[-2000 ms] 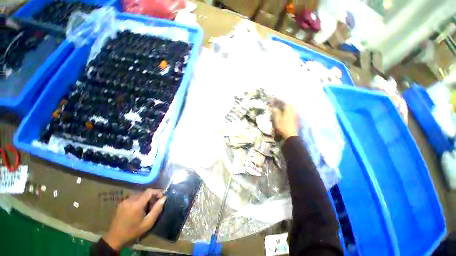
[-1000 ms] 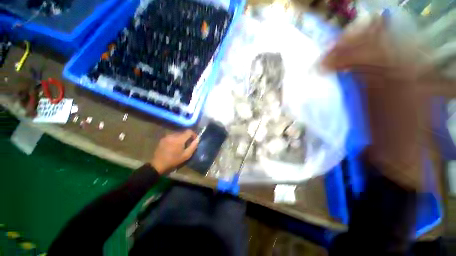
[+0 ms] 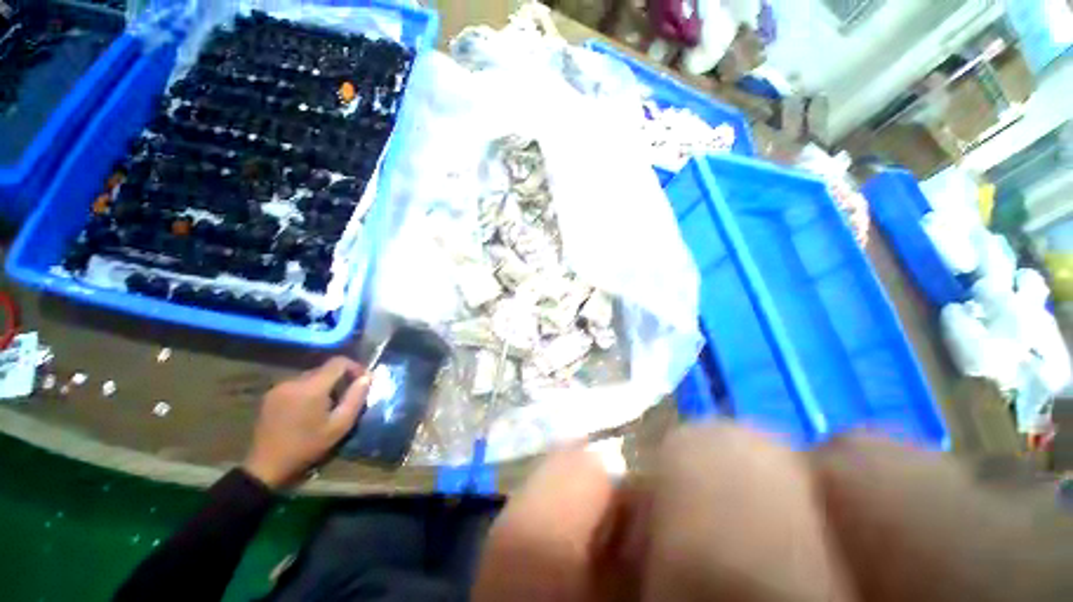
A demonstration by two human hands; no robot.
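Striped beige-grey fabric pieces (image 3: 535, 312) lie in a loose pile on a whitish plastic sheet (image 3: 641, 259). A thin rod (image 3: 499, 382) points from a blue holder (image 3: 468, 472) at the table edge towards the pile. A black smartphone (image 3: 398, 398) lies left of the rod. My left hand (image 3: 304, 421) rests at the phone's left edge, fingers curled near it; whether it grips anything is unclear. My right hand (image 3: 730, 517) is very large and blurred, close to the camera at the bottom right; its fingertips cover the table edge, and no held thing shows.
A blue crate of black small parts (image 3: 247, 176) stands at the left. A large blue crate (image 3: 812, 294) stands right of the plastic, and another with pale pieces (image 3: 688, 135) is behind it. Red handles (image 3: 7, 320) and a paper label (image 3: 18, 367) are at the far left.
My right hand left the pile, rose at the right, and is now low and close to the camera. My left hand stays beside the phone. The view has shifted.
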